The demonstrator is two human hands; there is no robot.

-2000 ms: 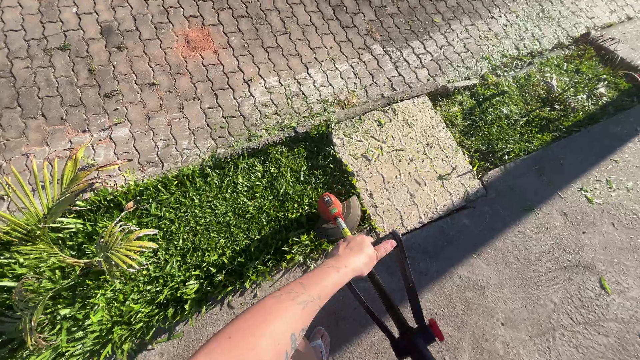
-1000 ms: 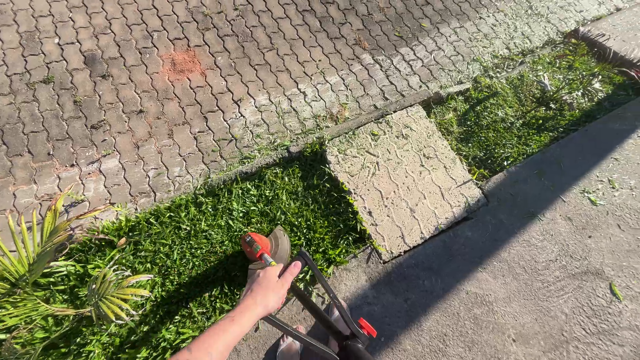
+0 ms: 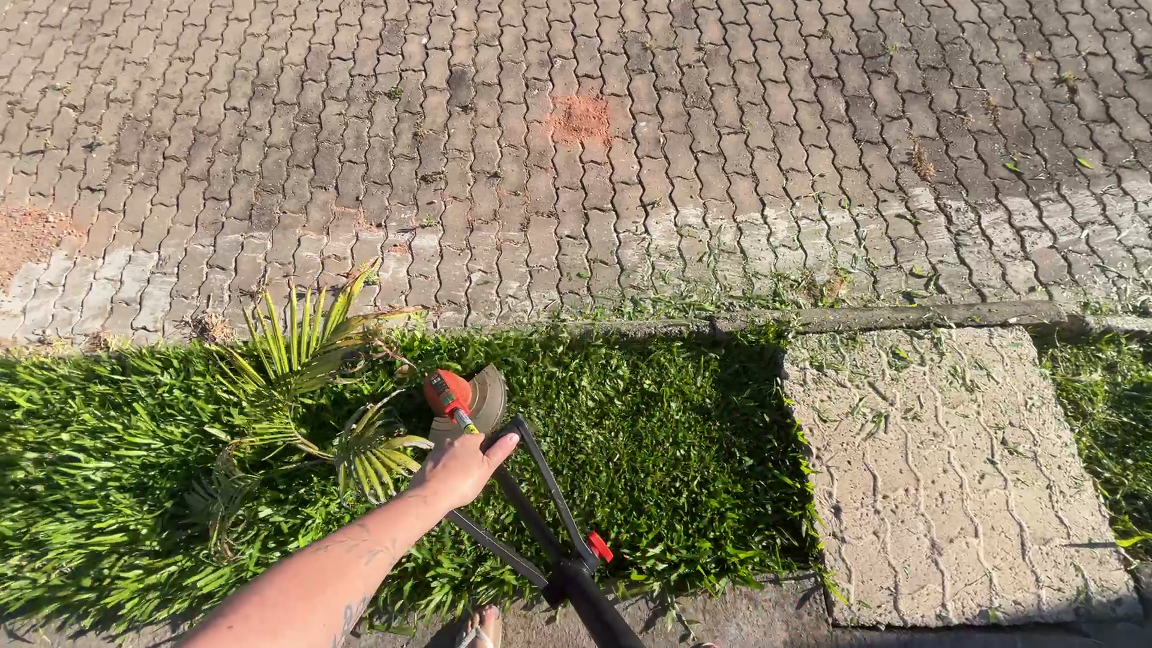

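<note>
My left hand [image 3: 461, 468] is closed around the black front handle of a string trimmer [image 3: 526, 508], its arm reaching in from the lower left. The trimmer's red head [image 3: 447, 393] and its curved guard [image 3: 486, 400] are over the grass [image 3: 666, 432], just right of a small palm [image 3: 297, 360]. A red knob [image 3: 598, 546] sits where the handle joins the shaft. The shaft runs out of the bottom of the view. My right hand is not in view.
A narrow concrete curb [image 3: 882, 317] divides the grass from interlocking pavers [image 3: 504, 180] strewn with clippings. A patterned concrete slab [image 3: 954, 477] interrupts the grass strip at the right. My sandaled foot [image 3: 481, 625] shows at the bottom edge, on concrete.
The view has swung left. Held in my left hand, the trimmer's head has moved left along the grass, from beside the concrete slab to beside the palm.
</note>
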